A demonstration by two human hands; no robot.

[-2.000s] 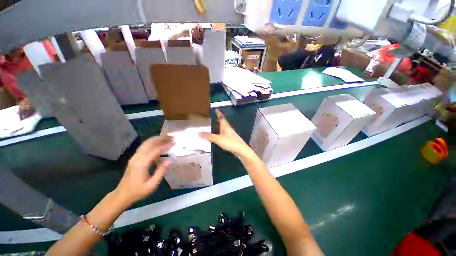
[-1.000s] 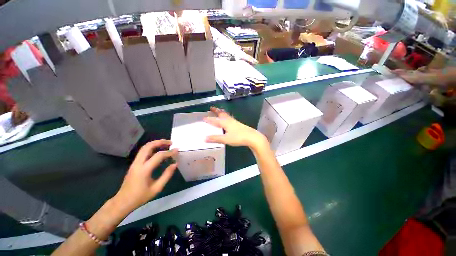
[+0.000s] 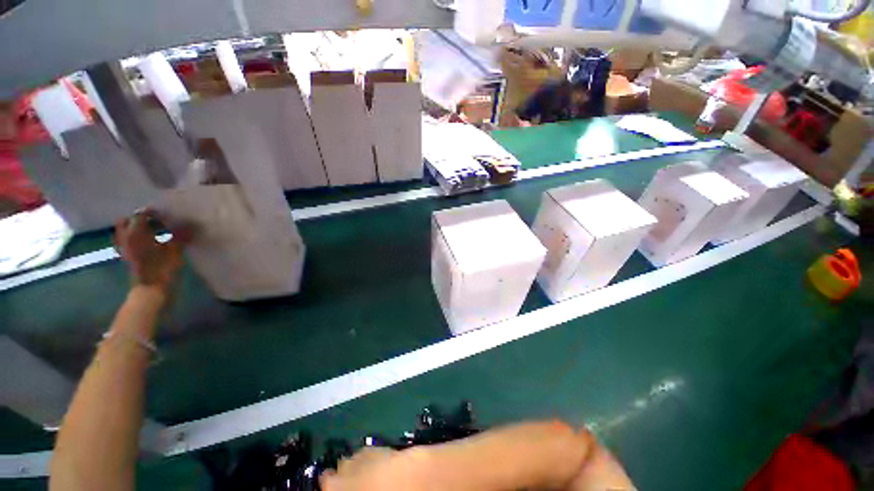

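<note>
An open carton (image 3: 244, 254) stands on the green belt at left, grey and plain, its flaps up. My left hand (image 3: 151, 247) is at its upper left edge, with blurred fingers that appear to grip the rim. My right hand (image 3: 379, 470) is low over the heap of black coiled cables (image 3: 287, 458) at the near edge. Its fingers are cut off by the picture's bottom, so its grasp is hidden. A closed white product box (image 3: 489, 268) stands nearest in the row at right.
More closed boxes (image 3: 594, 240) stand to the right along the white edge strip. Open cartons (image 3: 340, 134) line the back left. Flat papers (image 3: 465, 158) lie beyond the belt. An orange roll (image 3: 834, 274) is at far right. A metal rail (image 3: 335, 19) crosses above.
The box my hands were closing now stands farther right, lid shut, in the row. My left hand has moved to the open carton, which sits slightly farther right. My right hand has dropped to the cables.
</note>
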